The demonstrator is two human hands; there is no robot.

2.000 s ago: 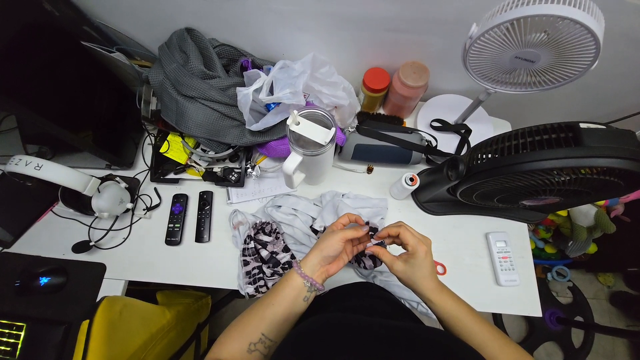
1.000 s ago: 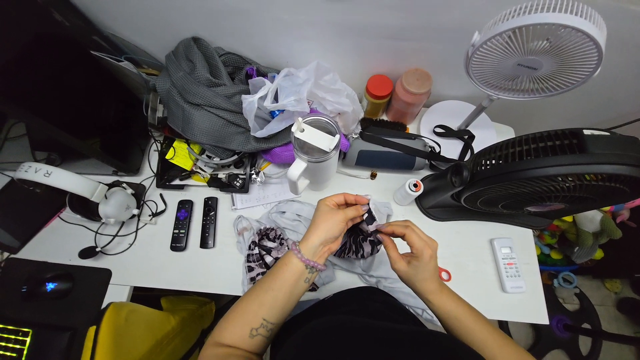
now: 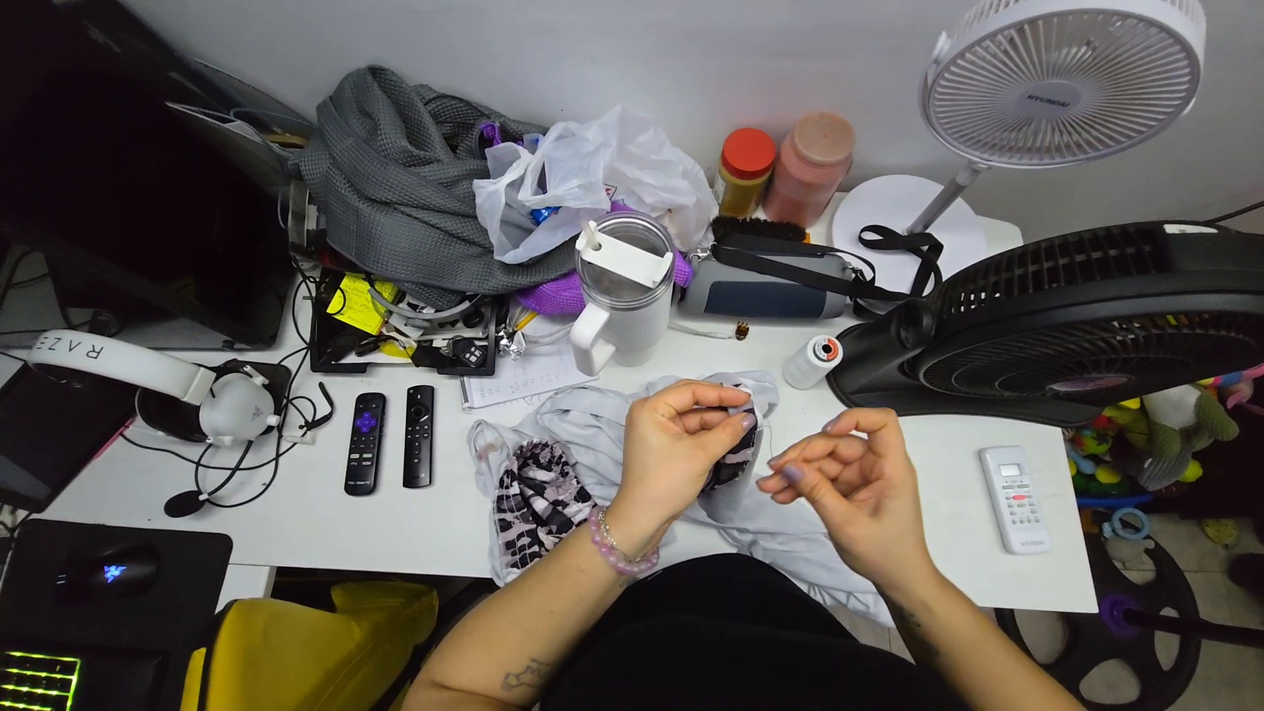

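Observation:
My left hand pinches an edge of a light grey garment that has black-and-pink patterned parts. The garment lies bunched on the white desk and hangs over its front edge. Just right of the pinched cloth is my right hand, thumb and fingertips close together. A thin pale thread seems to run from the cloth towards it; a needle cannot be made out. Beyond my right hand a spool of white thread stands beside the black fan's base.
A white lidded tumbler stands behind the garment. Two remote controls and a headset lie left; a white remote lies right. A black fan, a speaker and a tray of small items stand farther back.
My right hand has moved away from my left hand and the cloth, to the right. My left hand still holds the garment's edge.

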